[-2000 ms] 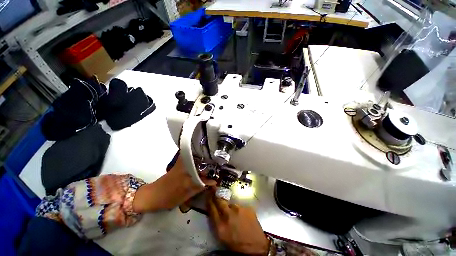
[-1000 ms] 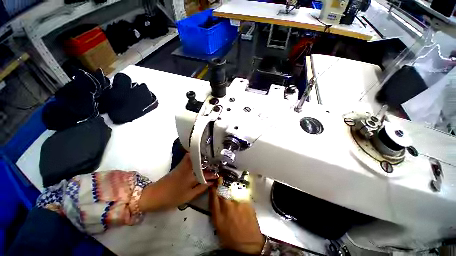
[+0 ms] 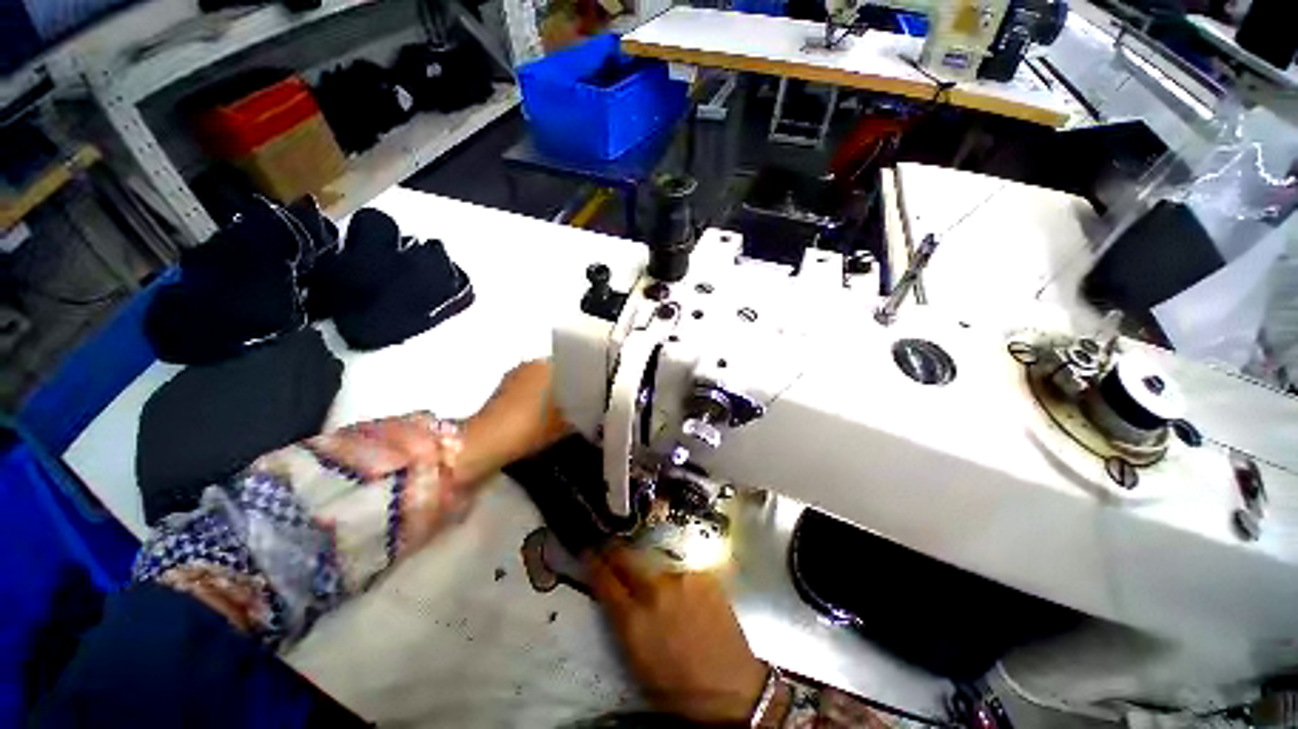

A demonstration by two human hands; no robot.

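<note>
The black workpiece (image 3: 560,487) lies on the machine bed, left of the needle area (image 3: 688,516), which glows in the lamp light. My left hand (image 3: 521,413) is at its far left side, partly hidden behind the white machine head; its fingertips do not show. My right hand (image 3: 672,627) lies on the near end of the workpiece, just in front of the presser foot area, fingers on the fabric. The white curved guard (image 3: 624,427) stands between my hands and hides part of the fabric. A rounded end of the piece (image 3: 540,560) shows left of my right fingers.
Flat dark panels (image 3: 235,413) lie at the table's left, with puffy part-sewn pieces (image 3: 402,285) beyond. The white machine arm (image 3: 883,442) spans the right. Black fabric (image 3: 911,591) lies under the arm. A blue bin (image 3: 605,100) stands behind.
My left hand has moved away from the needle, up and behind the machine head, uncovering more black fabric. My right hand stays near the needle. The view has shifted slightly.
</note>
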